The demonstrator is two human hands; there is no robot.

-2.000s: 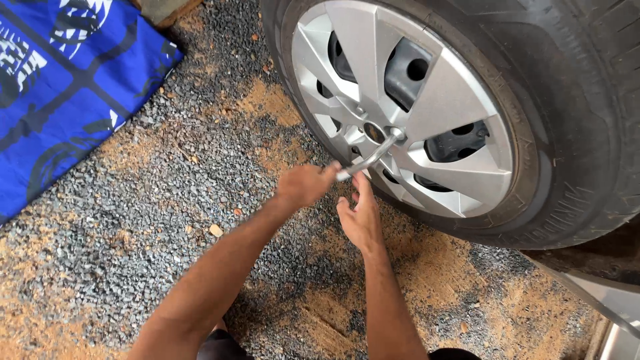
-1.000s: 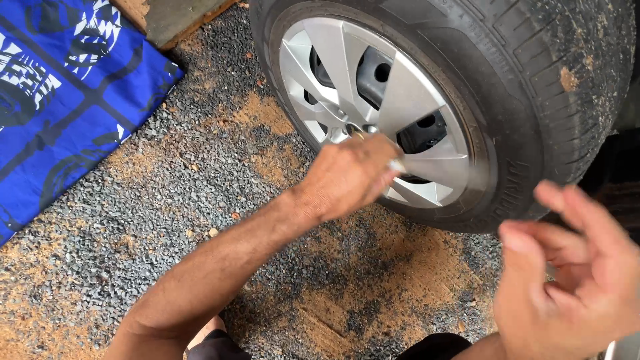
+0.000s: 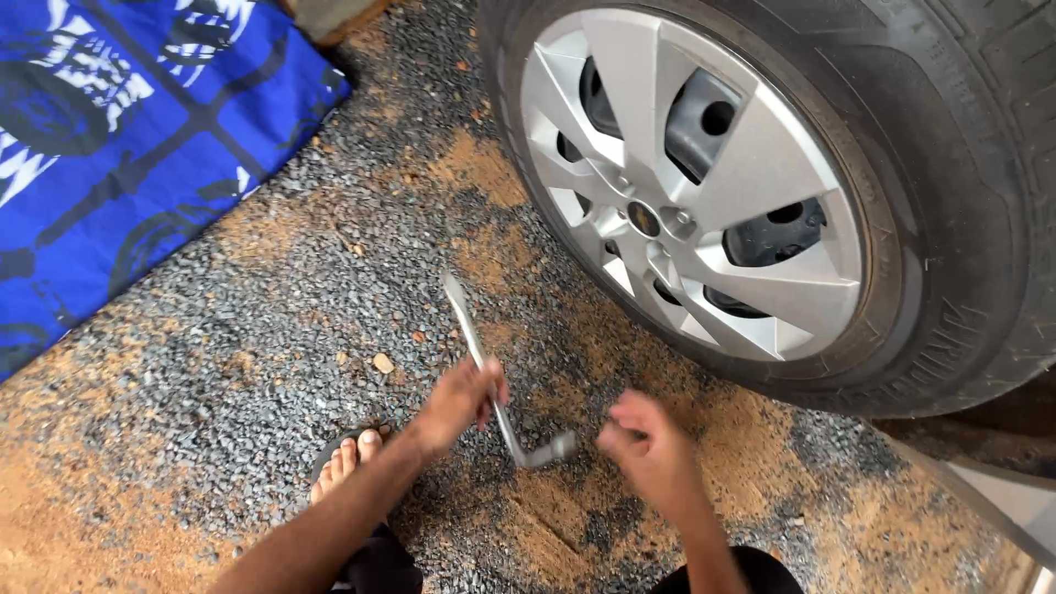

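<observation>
My left hand (image 3: 462,400) grips the middle of an L-shaped metal lug wrench (image 3: 468,323) above the gravel. The wrench's flat tip points up and away, and its bent socket end lies toward my right hand. My right hand (image 3: 643,437) is blurred, fingers curled, just right of the socket end and not touching it; whether the fingers meet is unclear. Beyond both hands stands a car wheel with a silver plastic wheel cover (image 3: 742,173) and a black rubber tire (image 3: 932,247). Nothing touches the lug recesses around the cover's centre cap (image 3: 643,219).
A blue printed cloth (image 3: 165,157) lies on the ground at the upper left, beside a block (image 3: 334,16) at the top edge. Gravel and sandy soil (image 3: 272,330) cover the ground. My sandalled foot (image 3: 351,462) is at lower left; car bodywork (image 3: 990,495) shows at lower right.
The lug wrench, at the wheel cover two seconds ago, is now away from it in my left hand. My right hand, raised at the right one second ago, has come back beside the wrench.
</observation>
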